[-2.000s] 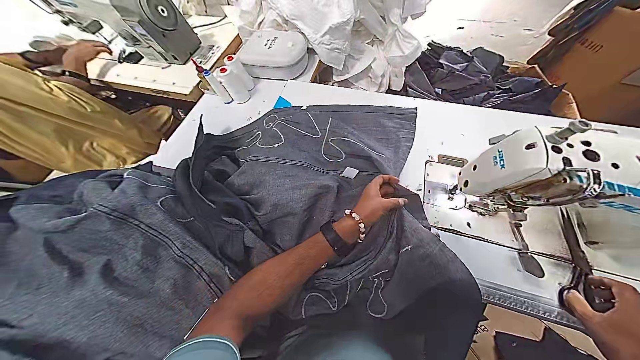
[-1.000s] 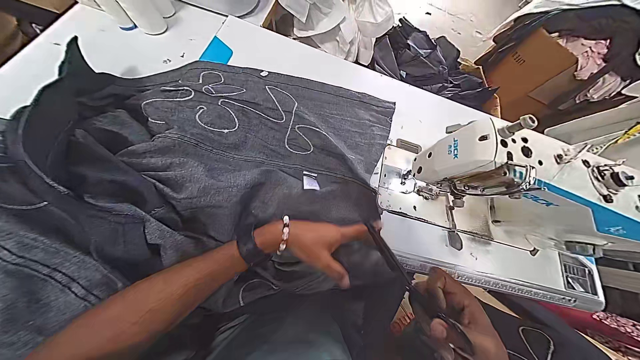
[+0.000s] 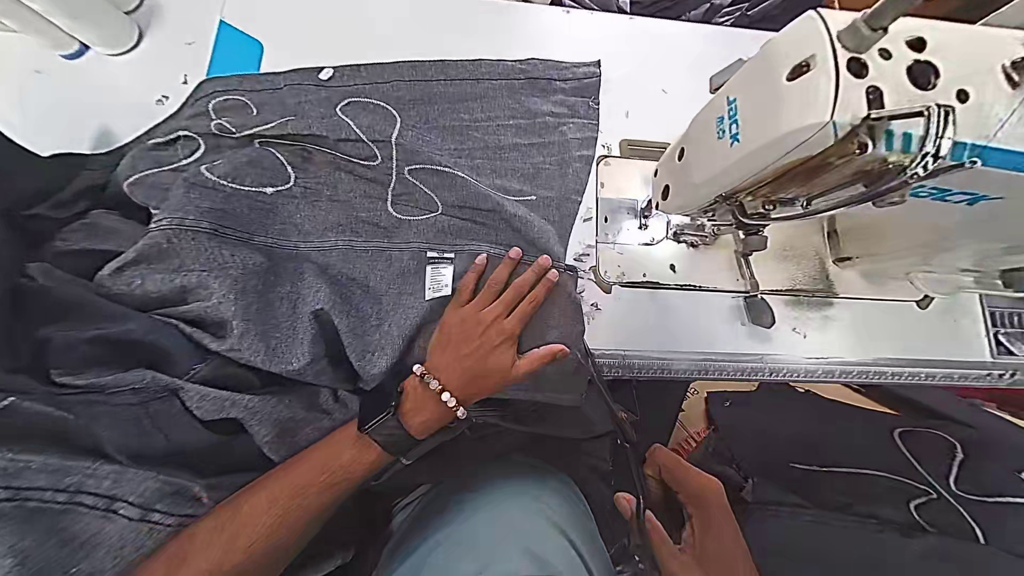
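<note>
A dark grey denim garment (image 3: 320, 200) with loose-looking light cord embroidery lies over the white table. My left hand (image 3: 488, 336) rests flat on it, fingers spread, just right of a small white care label (image 3: 439, 276) and below a double-stitched seam. On that wrist are a beaded bracelet and a dark band. My right hand (image 3: 680, 512), at the lower right, holds dark-handled scissors (image 3: 636, 472); their blades point up along the garment's right edge, and the tips are hard to make out against the cloth.
A white Jack sewing machine (image 3: 760, 120) stands at the right, its needle area lit. A ruler strip (image 3: 800, 371) runs along the table's front edge. White thread cones (image 3: 88, 24) stand at the upper left. Another dark cloth piece with light cord (image 3: 864, 456) lies below the table edge at right.
My left hand has gone from pinching the cloth to lying flat on it. The scissors have come left from the machine bed to the garment's edge. The view has moved closer.
</note>
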